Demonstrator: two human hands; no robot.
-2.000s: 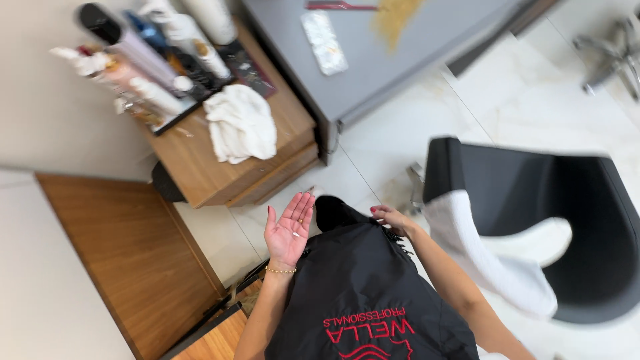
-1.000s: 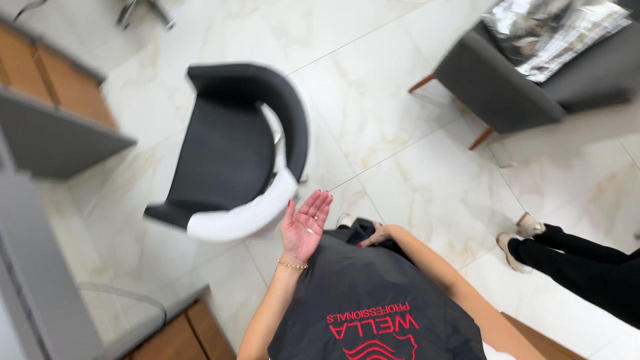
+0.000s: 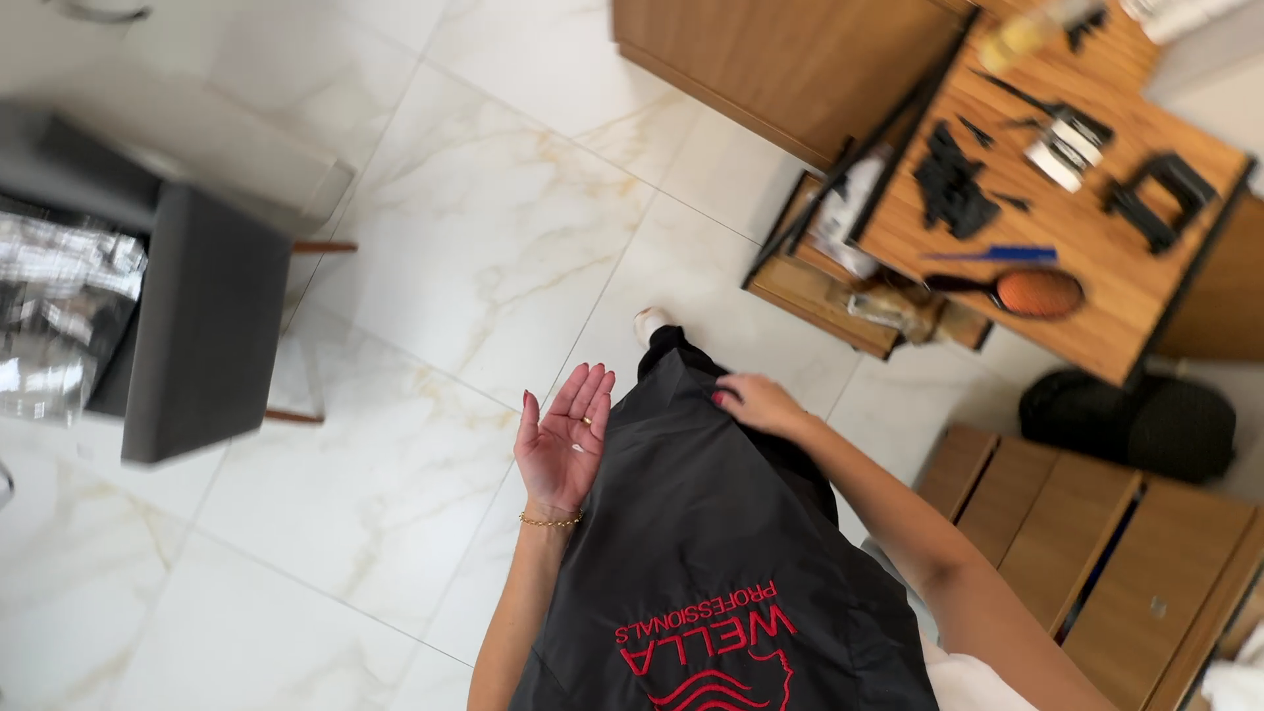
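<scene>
Palm up, my left hand (image 3: 565,439) is held beside the black apron (image 3: 711,494) that I wear, which bears red Wella lettering. A small white bit (image 3: 578,447) lies on the palm; whether it is a dab of product or a solid piece I cannot tell. The hand wears a gold ring, with a gold chain bracelet on the wrist. My right hand (image 3: 758,403) has its fingers curled on the apron's edge, pinching the black cloth. Beyond the apron shows one light shoe (image 3: 652,324) on the floor.
At the right, a wooden trolley (image 3: 1106,341) bears an orange-cushioned hairbrush (image 3: 1039,293), a blue tail comb (image 3: 1022,254), black clips (image 3: 953,183) and a black frame-like object. A wooden drawer unit (image 3: 1136,553) is below it. At the left, a grey armchair (image 3: 202,326) holds silvery foil or plastic (image 3: 59,306).
The view has swung widely across the room, from the black chair to the trolley. My left hand stays palm up and my right hand stays at the apron's edge.
</scene>
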